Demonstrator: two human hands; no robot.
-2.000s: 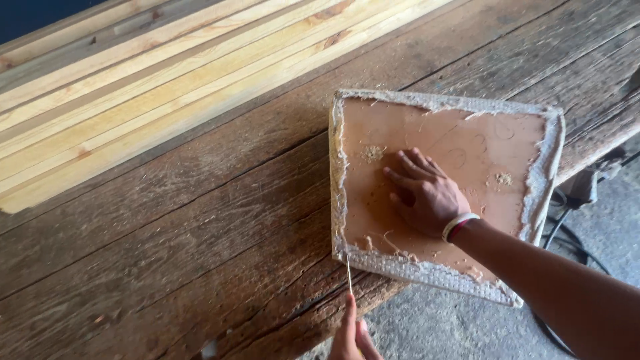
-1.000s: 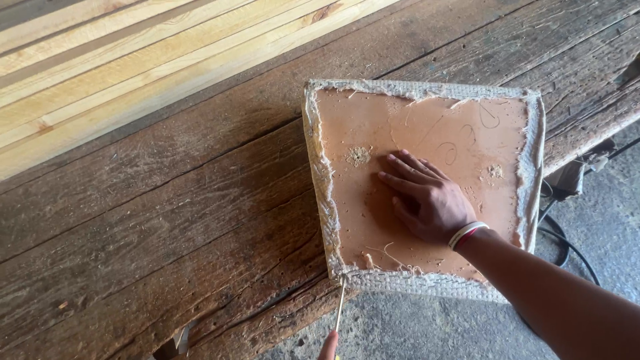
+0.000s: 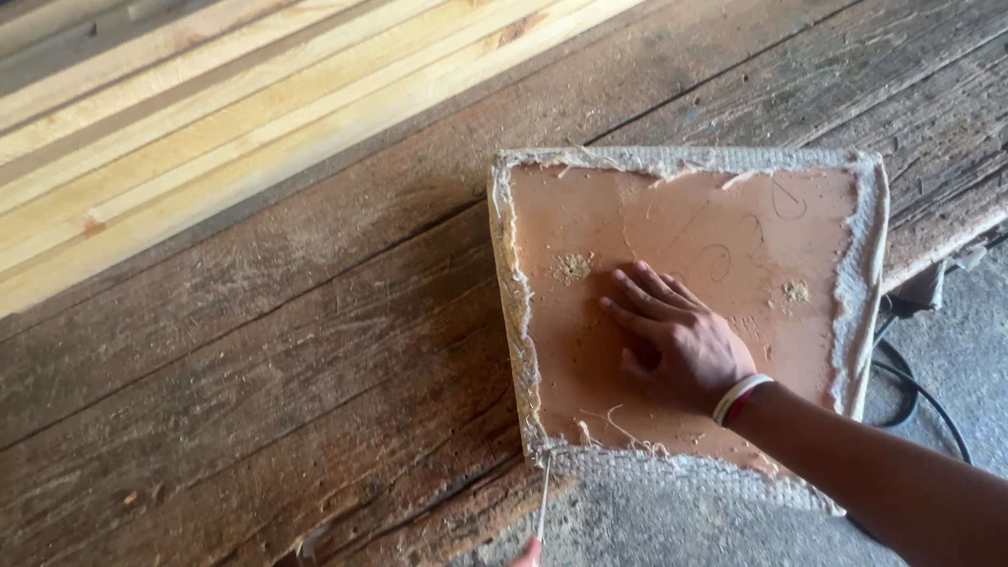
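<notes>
An upholstered seat panel [image 3: 772, 228] lies with its bare brown board up, whitish woven fabric [image 3: 693, 476] folded over its edges with frayed ends. My right hand [image 3: 685, 339], with bands at the wrist, rests palm down and fingers spread on the board. At the bottom edge, only fingertips of my left hand [image 3: 526, 554] show, holding a thin metal tool [image 3: 544, 500]. The tool's tip meets the fabric at the panel's near left corner; its handle is out of view. Small heaps of wood dust [image 3: 572, 268] and loose threads lie on the board.
The panel rests on a worn plank bench [image 3: 276, 362] and juts past its near edge. Long pale wood strips [image 3: 315, 126] lie at the upper left. Below is a grey concrete floor [image 3: 953, 339], with a black cable [image 3: 917, 378] at the right.
The left hand has dropped lower, so less of it shows than two seconds ago. The tool stays at the same corner, and the right hand stays on the board. The view has shifted slightly.
</notes>
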